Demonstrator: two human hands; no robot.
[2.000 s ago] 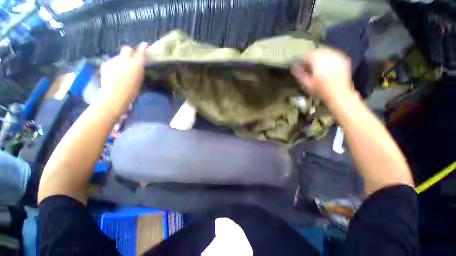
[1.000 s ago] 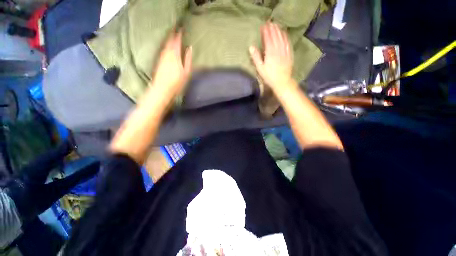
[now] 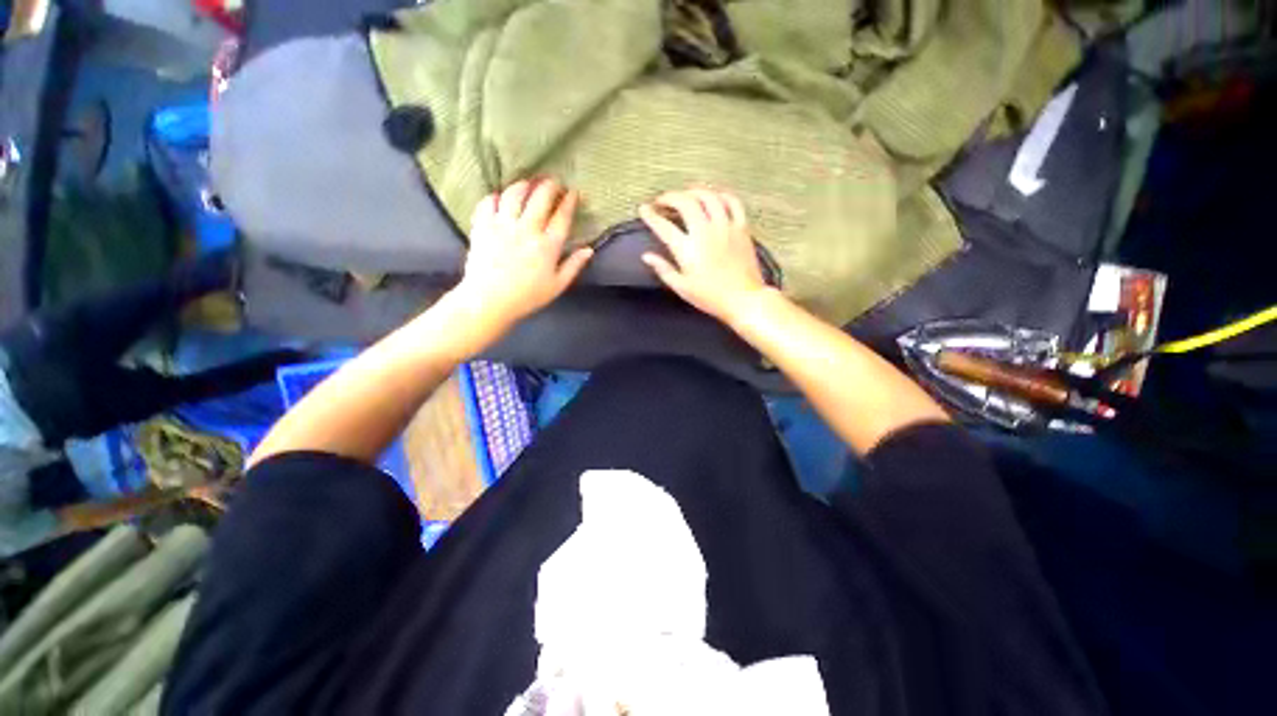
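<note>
An olive-green ribbed jacket point(image 3: 728, 133) with dark trim lies over the grey padded board point(image 3: 301, 154), bunched toward the back. A round black disc point(image 3: 408, 127) sits at its left edge. My left hand point(image 3: 525, 259) rests on the front edge of the cloth, fingers bent and thumb spread. My right hand point(image 3: 707, 259) lies a little to the right on the same edge, thumb and index finger apart beside the dark trim. Neither hand visibly pinches the cloth. The trim arches between the hands, with grey padding showing below it. The palms hide part of the edge.
A silver iron point(image 3: 1001, 375) with a brown handle lies at the right end of the table, with a yellow hose point(image 3: 1218, 333) beyond it. A white arrow-shaped piece point(image 3: 1039, 147) lies at the back right. A blue crate point(image 3: 504, 413) is below left, with green garments point(image 3: 105, 616) further left.
The jacket, held up between both hands two seconds ago, now lies over the board. Since one second ago, my hands have come closer together at its front edge, and the view has shifted.
</note>
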